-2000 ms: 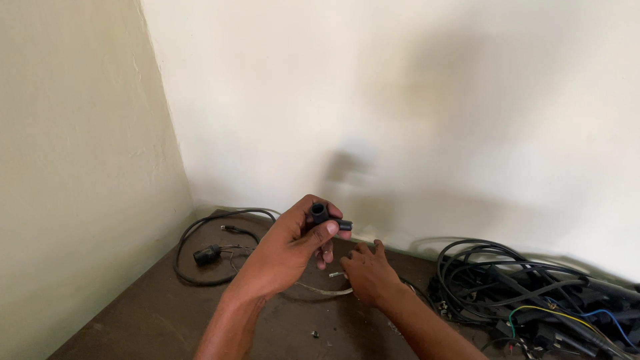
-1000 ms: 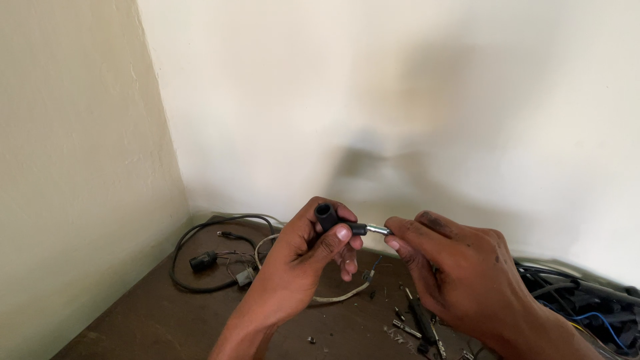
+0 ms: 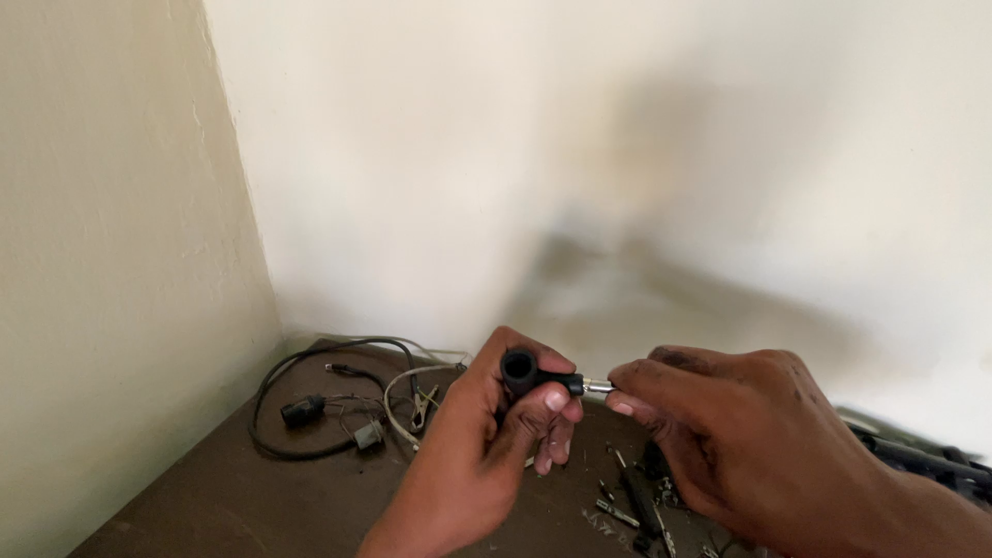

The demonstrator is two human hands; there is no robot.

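Observation:
Between thumb and fingers my left hand [image 3: 496,434] grips a black rubber boot [image 3: 521,367], an angled piece whose round open end faces the camera. From its narrow arm, pointing right, a shiny metal terminal [image 3: 598,385] sticks out. The thumb and forefinger of my right hand [image 3: 736,426] pinch the terminal's outer end. Dark smudges mark the right hand's fingers. Whether a wire runs inside the boot cannot be told.
On the brown tabletop [image 3: 232,504] at the left lie a looped black cable [image 3: 256,422], a black connector [image 3: 302,411], a grey connector [image 3: 369,435] and a metal clip [image 3: 423,409]. Small metal terminals [image 3: 617,513] lie below the hands. Black cables [image 3: 922,457] are piled at the right, by the wall.
My right hand has risen from the tabletop to the boot in my left hand, and a metal terminal now shows between them. Since one second ago the hands have barely moved.

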